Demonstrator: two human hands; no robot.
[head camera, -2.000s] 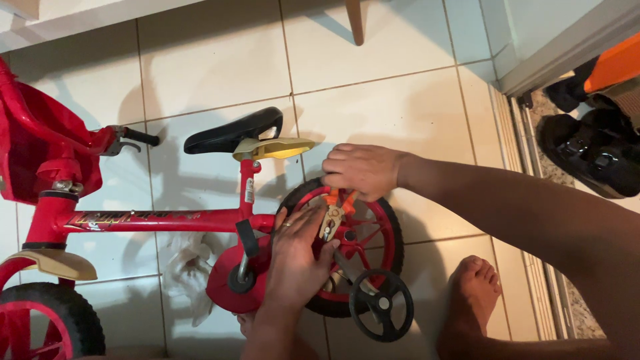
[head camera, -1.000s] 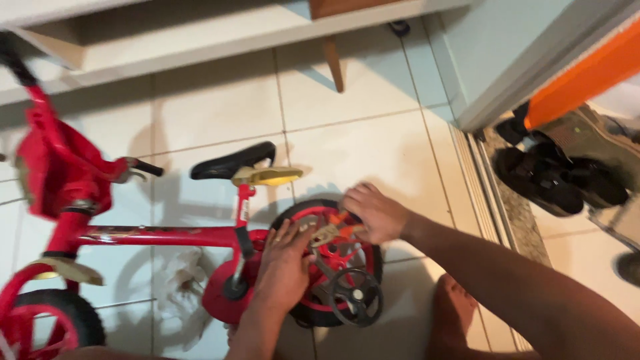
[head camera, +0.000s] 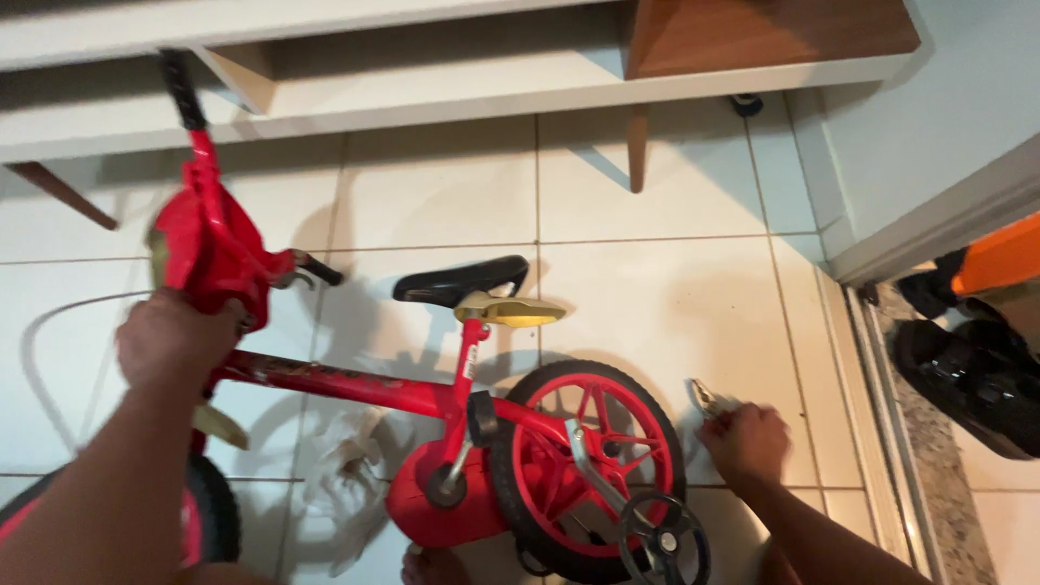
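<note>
A red child's bicycle [head camera: 349, 386] lies on its side on the floor. My left hand [head camera: 175, 337] grips it at the front, around the head of the frame below the red basket [head camera: 215, 244]; its fingers are partly hidden. My right hand [head camera: 747, 447] is at the floor right of the rear wheel [head camera: 670, 439], closed on a pair of pliers [head camera: 704, 396] whose metal jaws point up and left. A training wheel [head camera: 666, 540] on a metal bracket stands out by the rear wheel. The black saddle [head camera: 459, 280] has a yellow piece [head camera: 520, 311] beneath it.
A white low cabinet [head camera: 455, 122] on wooden legs runs along the back. Crumpled whitish cloth or plastic [head camera: 349, 479] lies under the frame. A bare foot [head camera: 435, 566] shows at the bottom edge. Black shoes [head camera: 963, 374] are beyond the door track [head camera: 890, 439] at right.
My left hand has gone from the rear wheel to the front of the bicycle. My right hand has drawn the pliers away from the wheel hub, down to the floor at right.
</note>
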